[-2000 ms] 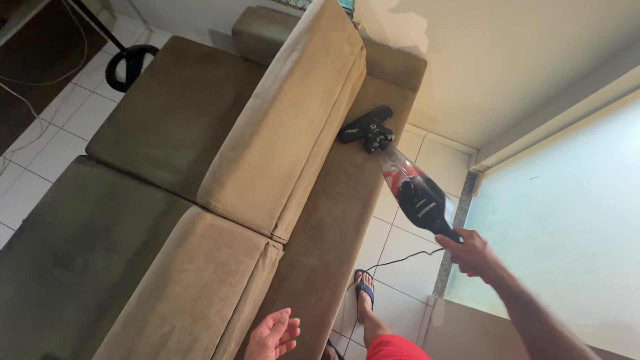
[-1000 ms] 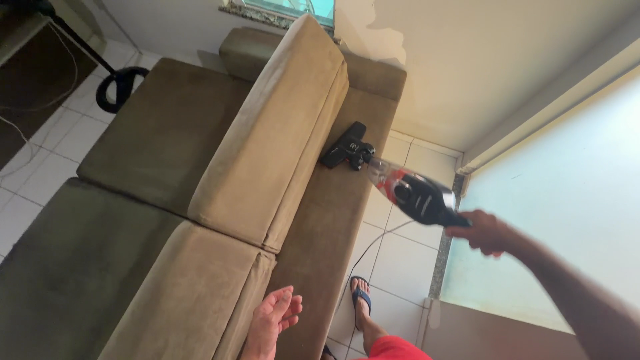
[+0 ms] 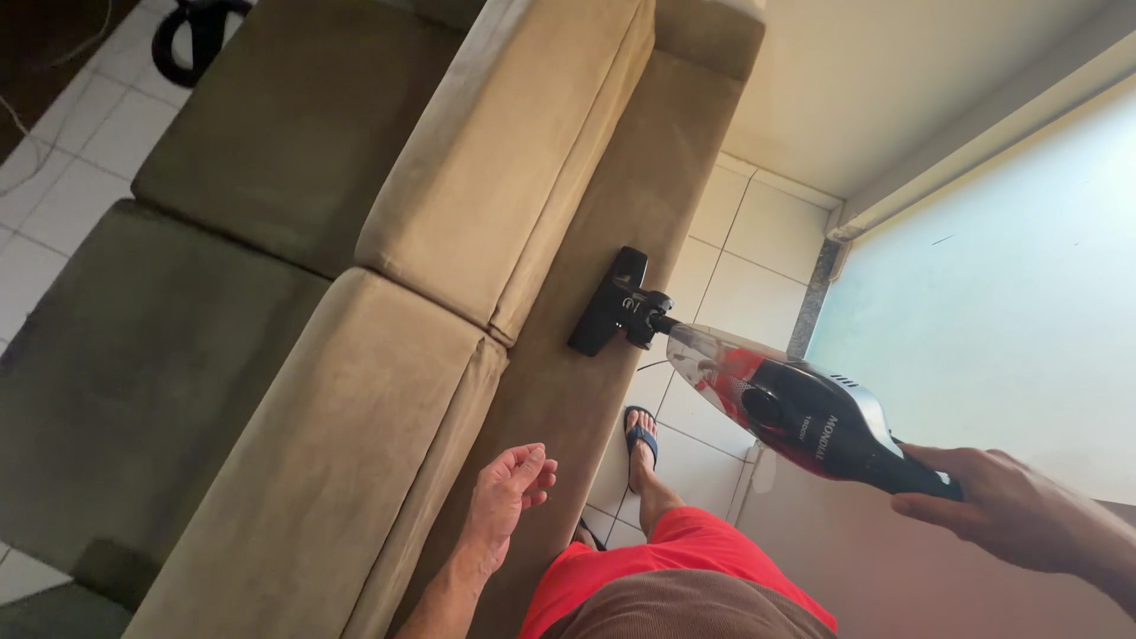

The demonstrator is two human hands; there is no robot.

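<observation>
My right hand [image 3: 994, 506] is closed around the handle of a black and red Mondial handheld vacuum cleaner [image 3: 790, 413] with a clear dust cup. Its wide black floor nozzle [image 3: 612, 306] rests on the flat top of the sofa's back frame [image 3: 652, 169], near the outer edge. Over the lower part of that frame is my left hand [image 3: 510, 497], holding nothing, with its fingers loosely curled and somewhat apart. Beside the frame stand two beige back cushions [image 3: 497, 169], and darker seat cushions [image 3: 169, 373] lie beyond them.
White floor tiles [image 3: 763, 222] run between the sofa and the wall with a frosted glass panel [image 3: 994, 293]. My foot in a blue flip-flop [image 3: 641, 435] stands beside the sofa, near a thin black cord. A black ring-shaped object [image 3: 164, 53] is at the upper left.
The vacuum cleaner's nozzle has moved along the sofa's back frame, away from its far end and towards me, with my right hand still on the handle. The view has shifted.
</observation>
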